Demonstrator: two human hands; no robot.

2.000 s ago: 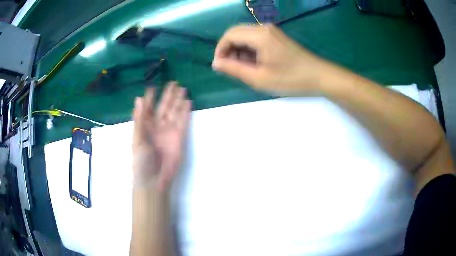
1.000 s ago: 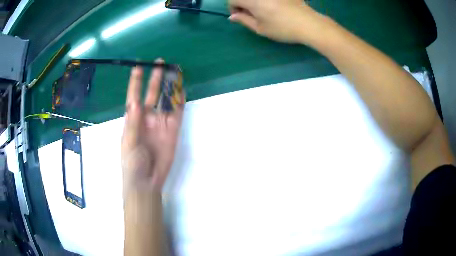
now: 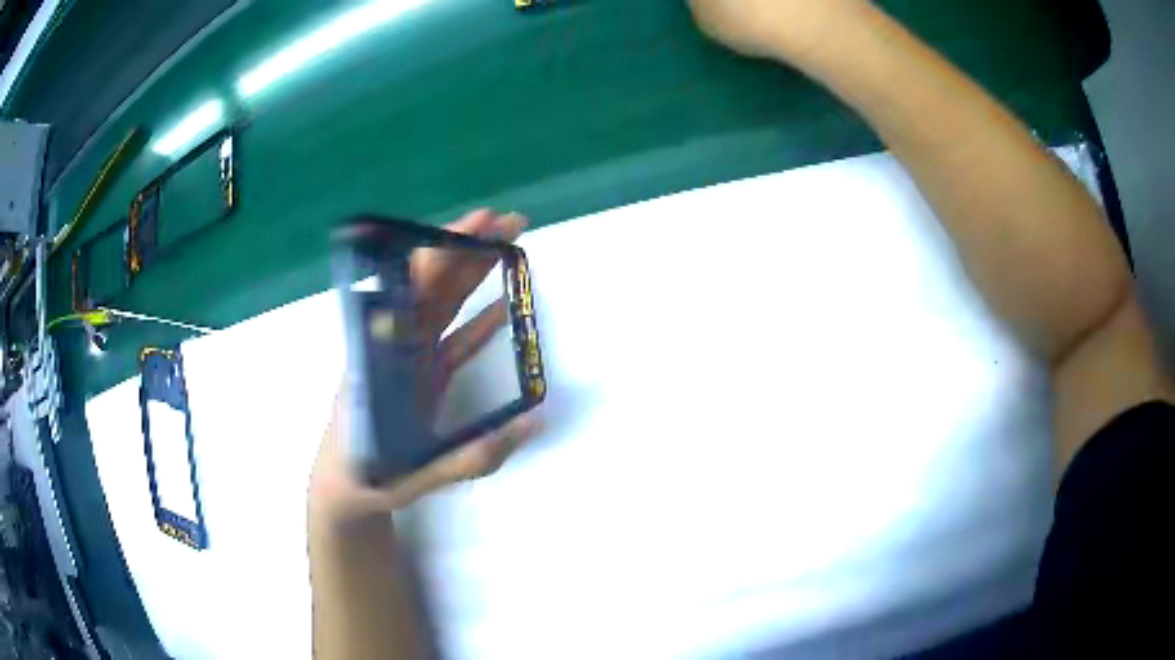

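My left hand (image 3: 445, 467) holds a black phone middle frame (image 3: 387, 374) tilted up over the white sheet. The frame's solid panel is toward the left, its end with gold spots toward the right, and my fingers show behind and through its window. My right hand (image 3: 760, 23) is cut off by the top edge; its fingers are out of the picture. A similar frame lies alone on the sheet at left, the set-aside frame (image 3: 165, 374), with white showing through its window.
Other frames (image 3: 146, 232) lie on the green conveyor belt (image 3: 619, 129) at upper left, beside a slanting brassy guide bar (image 3: 103, 187). A frame end shows at the top edge. A yellow-tagged cable (image 3: 97, 316) ends near the white work sheet (image 3: 773, 387).
My left hand now holds a frame above the sheet, turned up. My right hand has moved up and partly out of the picture. Frames on the belt have shifted left.
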